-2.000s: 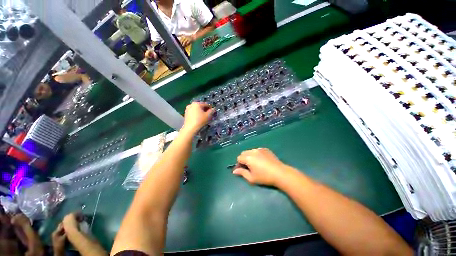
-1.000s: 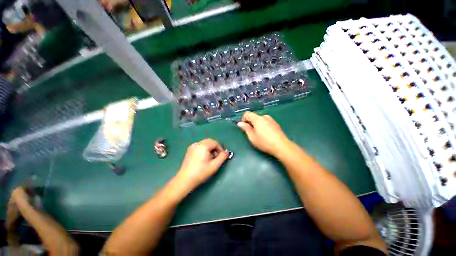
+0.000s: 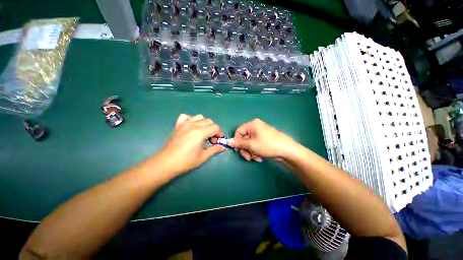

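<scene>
My left hand (image 3: 195, 139) pinches a small silvery-white module (image 3: 223, 141) between thumb and fingers, low over the green bench top. My right hand (image 3: 256, 140) meets it from the right, with thumb and forefinger at the module's right end. The fingertips hide most of the module. Whether my right hand also holds a thin tool cannot be made out. Behind the hands, a clear blister tray (image 3: 213, 88) holds rows of dark, shiny modules.
Coppery-silver loose modules (image 3: 112, 112) lie left of my hands, a darker piece (image 3: 34, 130) farther left. A clear bag of brass-coloured parts (image 3: 43, 63) lies at upper left. Stacked white parts trays (image 3: 350, 111) stand right. A fan (image 3: 325, 226) is below the bench edge.
My two hands have come together at the module; a second ago they were apart. Two seconds ago my left hand was at the clear tray. The view has tilted down and turned.
</scene>
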